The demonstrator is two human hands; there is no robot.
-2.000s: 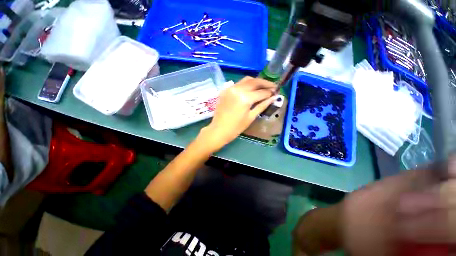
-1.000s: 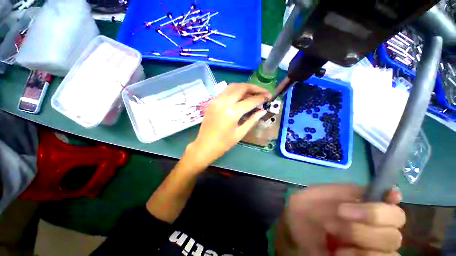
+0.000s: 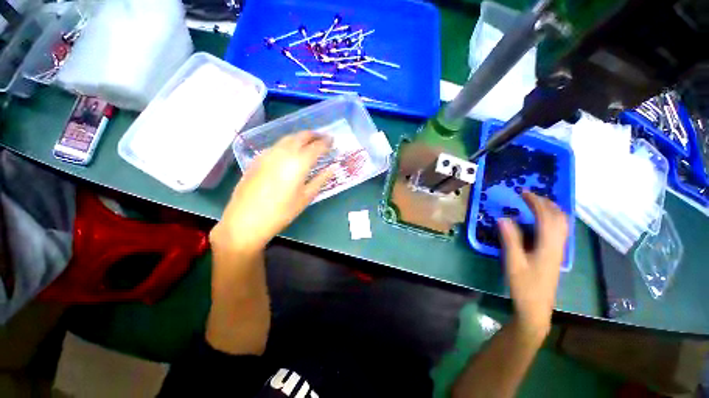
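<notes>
My left hand is over the clear plastic box with pale-and-red sticks, fingers apart and slightly blurred; whether it holds a stick cannot be told. My right hand is over the front of the small blue tray of black rings, thumb and finger apart, fingertips near the rings. The silver fixture stands on the brownish press base plate; no stick shows in it. The dark ram points down beside it.
The large blue tray behind holds scattered assembled sticks. A white lidded tub and a phone are at left, white sheets and a clear lid at right. A small white piece lies before the box. A red stool is lower left.
My left hand has left the fixture and moved left to the clear box. My right hand has let go of the press lever and moved to the small blue tray. The view has shifted.
</notes>
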